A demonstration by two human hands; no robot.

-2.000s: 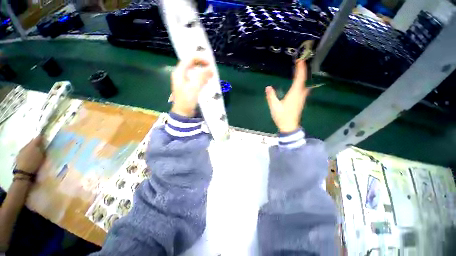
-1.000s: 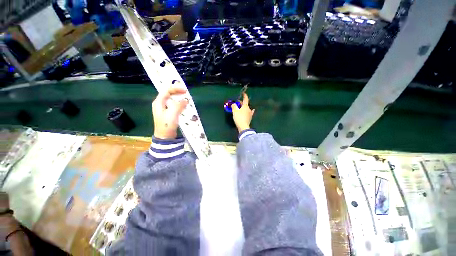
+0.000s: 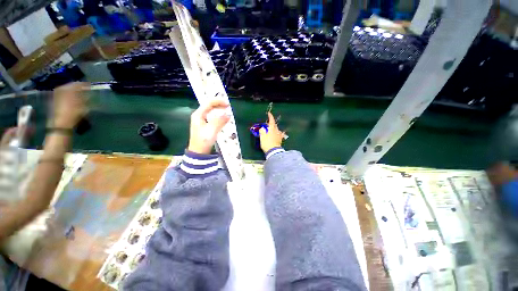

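My left hand (image 3: 208, 128) is closed on the long white sticker sheet (image 3: 205, 77), which has dark holes and stands up at a slant. My right hand (image 3: 272, 138) is over the belt, its thumb at the round end of a black cylindrical unit (image 3: 257, 131) with a blue glint. A small pale sticker piece (image 3: 270, 107) sticks up at the index fingertip. Whether the fingers grip the unit is too small to tell. Another black unit (image 3: 152, 136) stands on the green conveyor belt (image 3: 341, 125) to the left.
A spotted frame post (image 3: 406, 91) slants at the right. Black trays (image 3: 284, 62) lie behind the belt. A white tray with holes (image 3: 134, 238) is left of my sleeve. A neighbour's blurred forearm (image 3: 48, 165) reaches in at left; a blurred blue sleeve (image 3: 510, 196) shows at right.
My right hand has moved left and down from its raised, spread pose to the glinting unit. The neighbour's arm has come up over the belt at left. A blue sleeve has appeared at right.
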